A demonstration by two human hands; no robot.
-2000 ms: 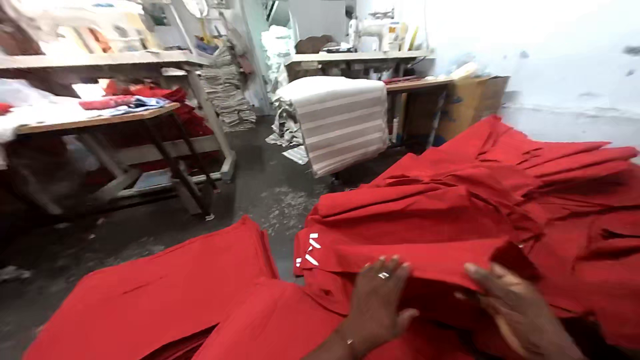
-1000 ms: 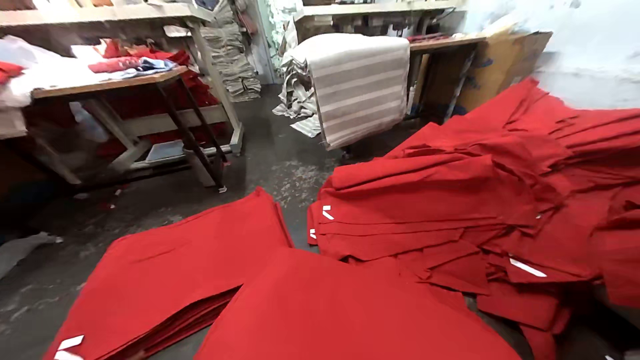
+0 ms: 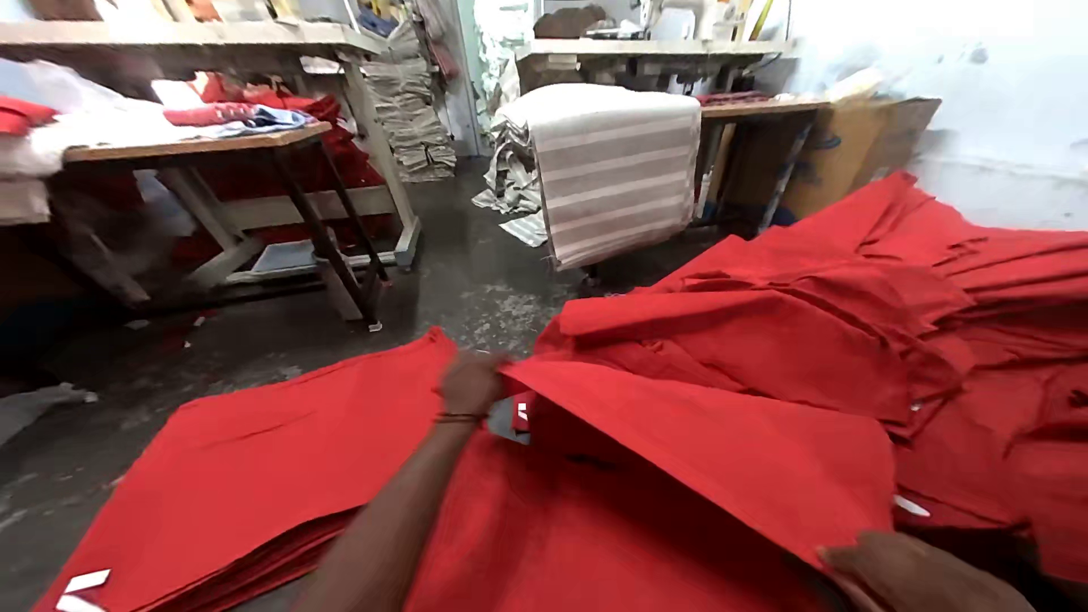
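My left hand (image 3: pixel 472 384), blurred, grips the far left corner of a red fabric piece (image 3: pixel 722 442). My right hand (image 3: pixel 922 569) pinches the near right edge of the same piece, low at the right. The piece is lifted and slanted, with a dark gap under its edge. Below lies more red fabric (image 3: pixel 544 535). Left of it is a flat stack of red fabric pieces (image 3: pixel 280 459) with white tags (image 3: pixel 87 580) at its near corner. A large heap of red fabric (image 3: pixel 1003 340) spreads at the right.
A striped cloth (image 3: pixel 625 170) hangs over what seems a chair ahead. At the left stands a wooden table (image 3: pixel 195 146) with cloth on it. Behind are a stack of folded cloth (image 3: pixel 408 110) and, further right, a cardboard box (image 3: pixel 867 144). Dark floor (image 3: pixel 501 297) shows between.
Both hands, out of view one second ago, are back in view and hold a red piece raised. Two seconds ago they were on red fabric at the heap's near side.
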